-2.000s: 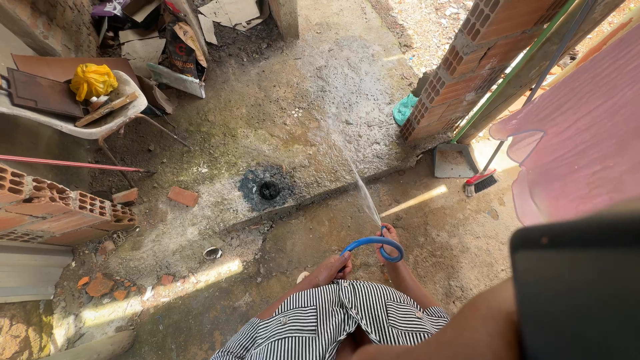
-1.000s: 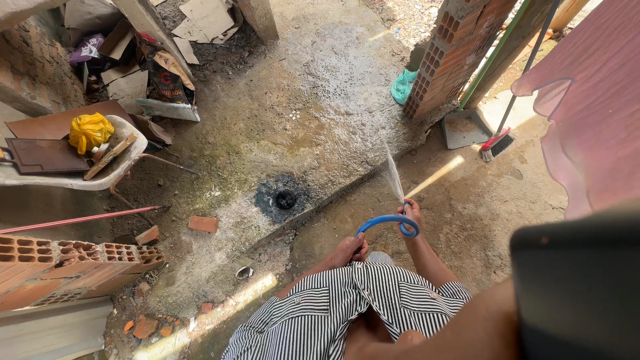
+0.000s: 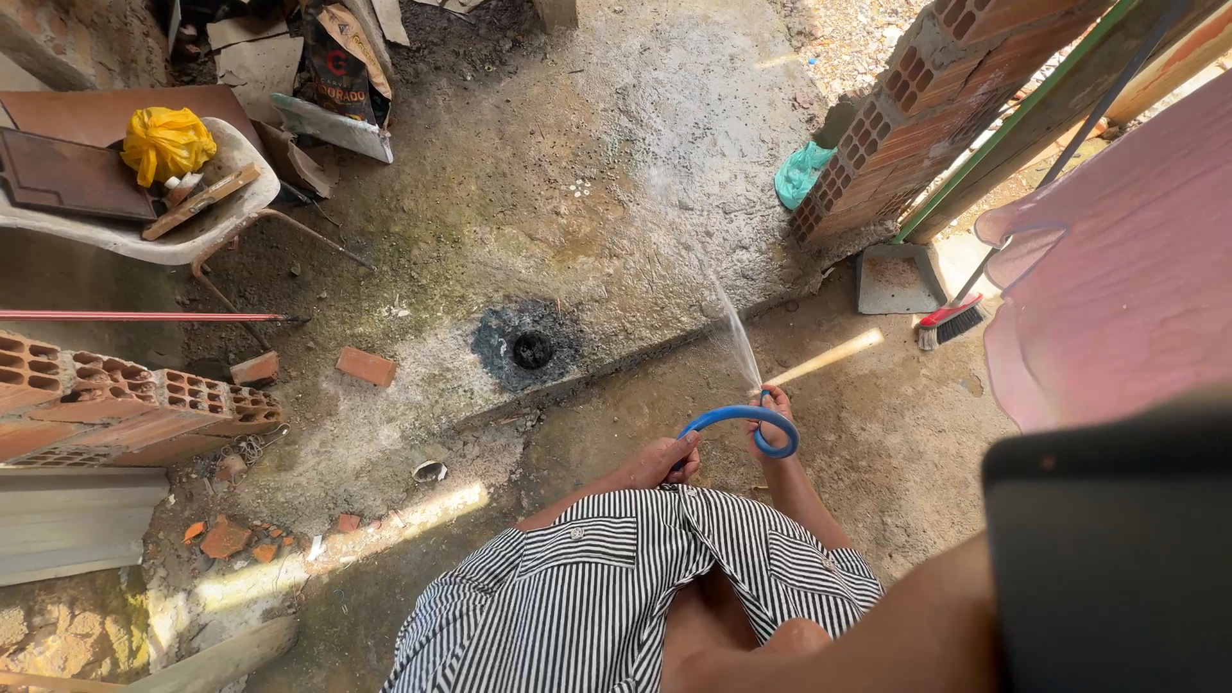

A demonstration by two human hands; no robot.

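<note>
A blue hose loops between my two hands. Its outlet end is in my right hand, where water sprays up and away across the rough concrete floor. My left hand grips the hose lower down, in front of my striped shirt. The floor where the spray points looks wet and grey. Left of the spray, a round black hole sits in a dark, wet patch of the concrete, beside a low step edge.
At left stand a wheelbarrow holding a yellow bag and boards, and a hollow-brick wall. A loose brick lies nearby. At right are a brick pillar, a teal bag, a dustpan, a broom and pink cloth.
The spray, pointing up and slightly left two seconds ago, looked shorter one second ago and now reaches farther over the concrete again. Both hands have kept their hold on the hose.
</note>
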